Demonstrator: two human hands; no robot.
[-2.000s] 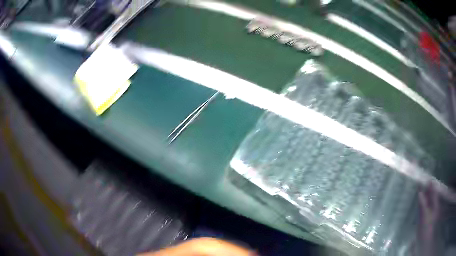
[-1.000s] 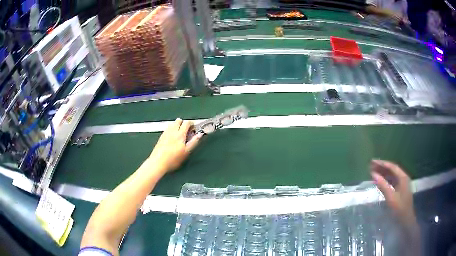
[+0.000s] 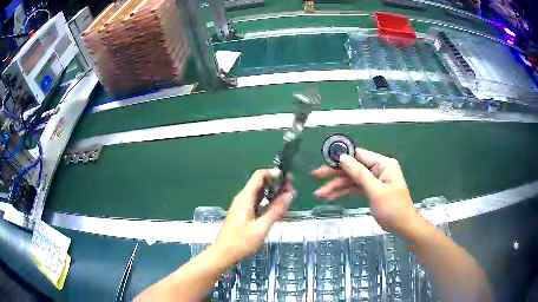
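Note:
My left hand (image 3: 251, 218) grips the lower end of a grey metal carrier fixture (image 3: 289, 144), held up at a steep tilt and blurred; its pockets cannot be made out. My right hand (image 3: 377, 186) holds one round component (image 3: 338, 151) between thumb and fingers, its black rim and silver ring facing me, just right of the fixture and apart from it. Below both hands the clear blister tray (image 3: 330, 265) lies at the near edge, its ribbed slots looking glassy; my forearms partly hide it.
Another fixture (image 3: 82, 154) lies on the belt at left. Tweezers (image 3: 127, 271) and a work sheet (image 3: 52, 250) are at near left. A copper-brown stack (image 3: 138, 47) stands by the station machine (image 3: 44, 56). A red bin (image 3: 395, 28) and stacked clear trays (image 3: 401, 65) are across the belt.
My left hand has moved nearer and right, turning the fixture from nearly level to steep. My right hand has come in from the right and now holds a round component.

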